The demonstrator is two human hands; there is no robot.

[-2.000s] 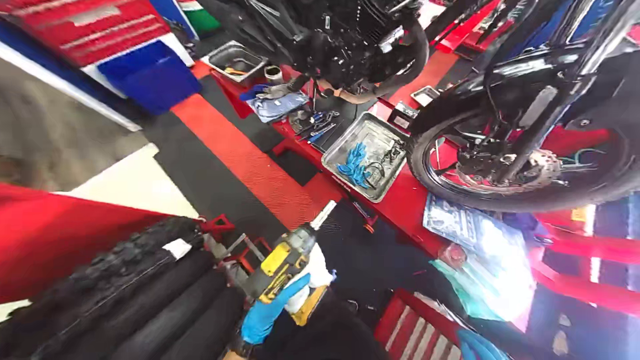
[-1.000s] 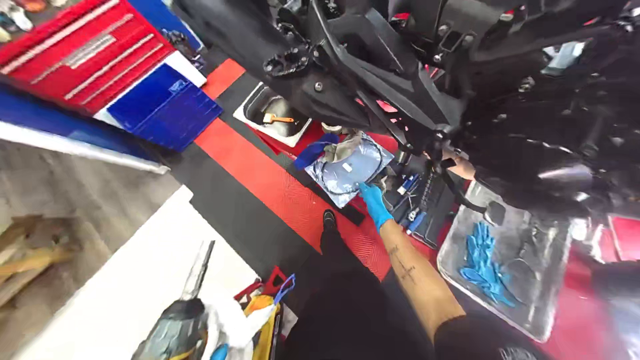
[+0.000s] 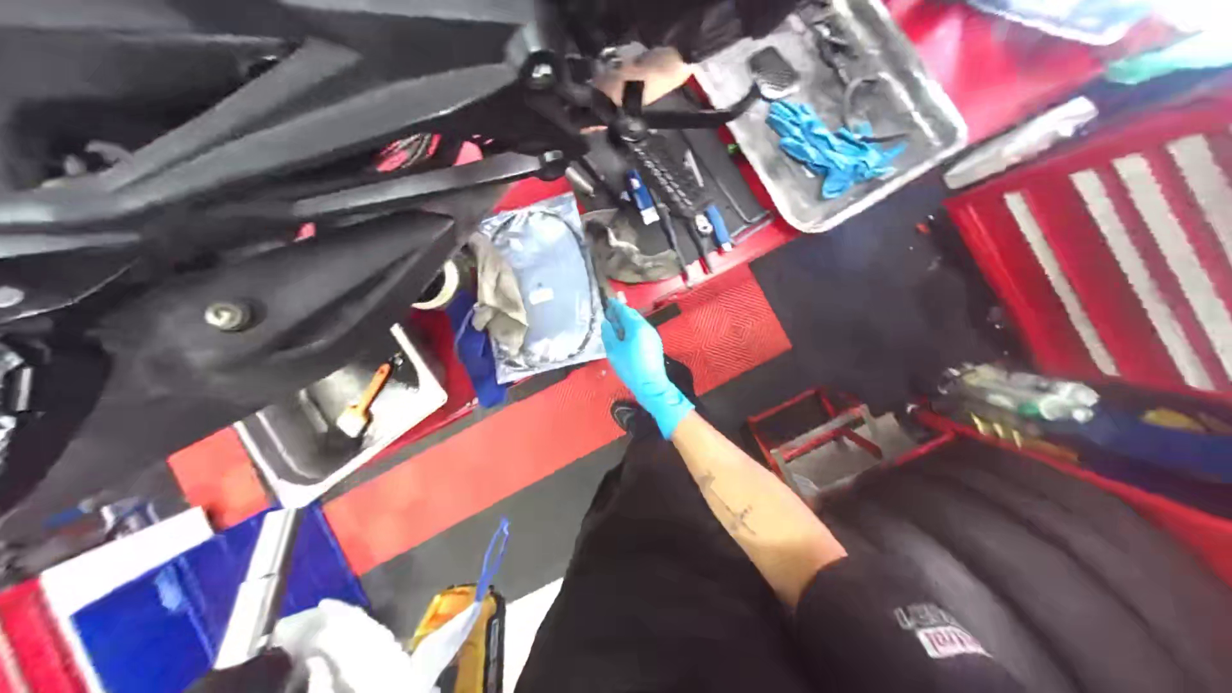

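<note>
My right hand [image 3: 637, 361], in a blue glove, reaches to the right edge of a clear plastic bag [image 3: 544, 289] holding a thin dark cable or hose. Its fingertips touch or nearly touch the bag; whether they grip anything is unclear. A grey-brown rag [image 3: 499, 298] overlaps the bag's left side, and crumpled grey cloth or gloves [image 3: 626, 250] lie to its right. At the lower left, the silver extension of a power tool [image 3: 262, 577] points upward beside white cloth [image 3: 342, 650]. My left hand is not visible there. Blue-handled tools [image 3: 720, 227] lie farther right on the red surface.
Black motorcycle bodywork [image 3: 318, 279] hangs over the upper left. A metal tray [image 3: 948, 125] with blue gloves [image 3: 833, 149] stands at the upper right. Another tray [image 3: 289, 486] holds an orange-handled brush or scraper [image 3: 366, 399]. A red metal frame [image 3: 837, 433] stands on the floor at right.
My right hand has stayed near the bag since one second ago, while the power tool held by my left hand two seconds ago is now mostly out of frame. The view has turned strongly.
</note>
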